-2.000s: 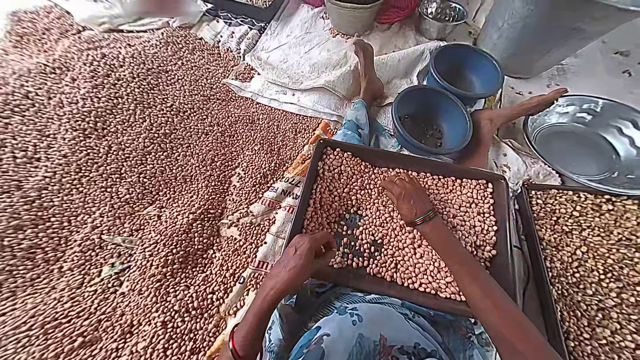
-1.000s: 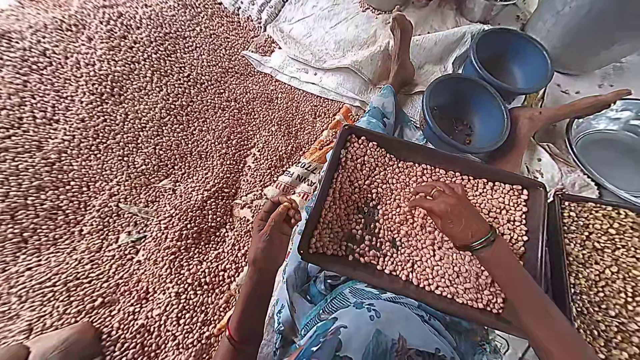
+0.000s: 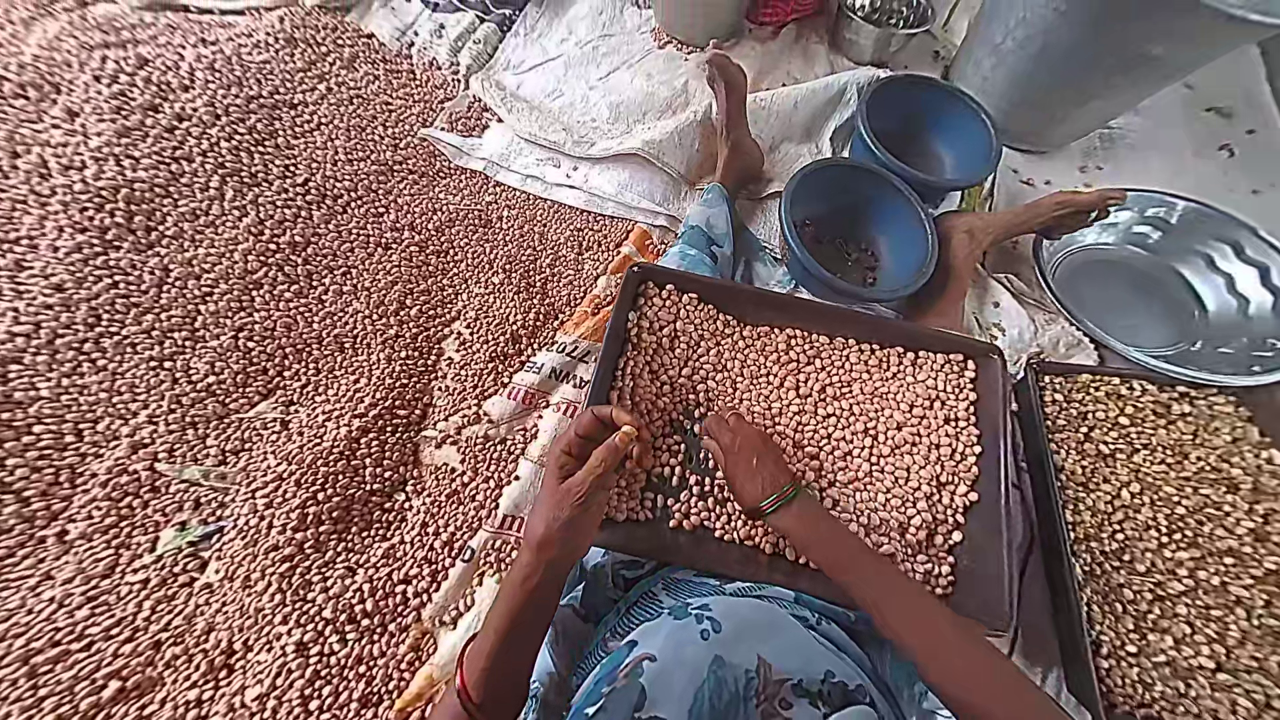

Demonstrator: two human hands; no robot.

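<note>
A dark rectangular tray point(image 3: 984, 560) rests across my lap, spread with pinkish-tan nuts or beans point(image 3: 860, 410). Over its left edge is my left hand point(image 3: 590, 470), fingers curled, with a small yellowish piece visible at the thumb tip; whether it is a held piece or part of the thumb is unclear. My right hand point(image 3: 742, 460), wearing green and red bangles, touches the nuts near the tray's left-middle, beside a patch where the dark bottom shows. Its fingertips point down and left, and what lies beneath them is hidden.
A large heap of the same nuts point(image 3: 250, 300) covers the left side, beside a printed sack point(image 3: 545, 400). Two blue bowls point(image 3: 858, 230) stand beyond the tray, one with dark bits. A metal basin point(image 3: 1170, 290) and a second tray point(image 3: 1050, 500) of browner pieces lie right.
My left hand has moved from beside the tray to over its left edge. My right hand has moved left and nearer to me across the nuts. The view has shifted.
</note>
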